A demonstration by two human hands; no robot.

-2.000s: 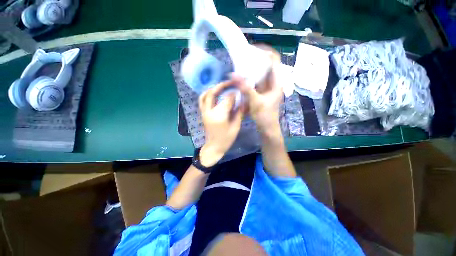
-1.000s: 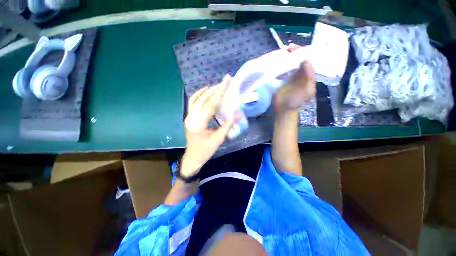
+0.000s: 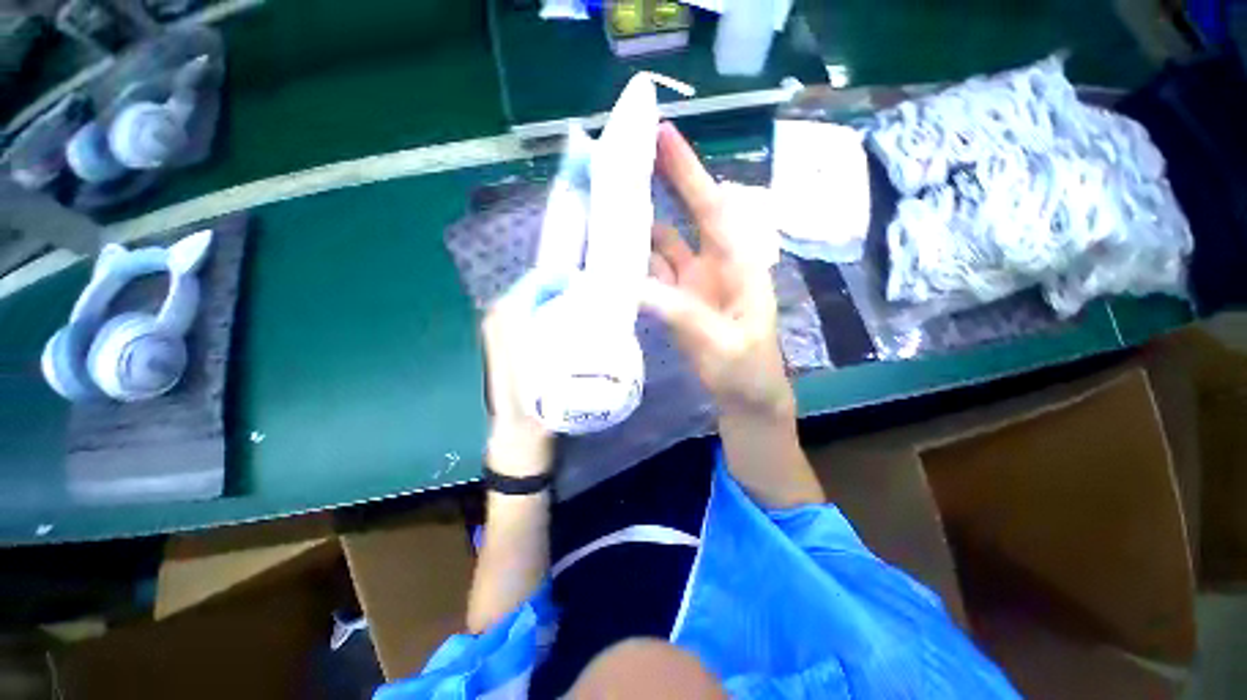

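White headphones (image 3: 602,274) are held above the bench edge, turned side-on with the headband pointing away and one round ear cup nearest me. My left hand (image 3: 513,369) grips the ear cup end from the left, its fingers partly hidden behind the cup. My right hand (image 3: 725,301) is at the right side of the headphones, fingers spread, thumb by the ear cup; whether it bears any of the weight I cannot tell. A grey printed bag (image 3: 479,253) lies on the green bench underneath, mostly covered by the hands and headphones.
Cat-ear headphones (image 3: 137,358) lie on a grey bag (image 3: 151,458) at left, with another pair (image 3: 144,134) at far left. A white leaflet stack (image 3: 821,192) and bagged white cables (image 3: 1033,192) are at right. Open cartons (image 3: 1067,506) stand below the bench edge.
The headphones have been turned from lying crosswise to pointing away, with the ear cup towards me. My left hand has moved around the cup; my right hand has shifted left and its fingers have spread.
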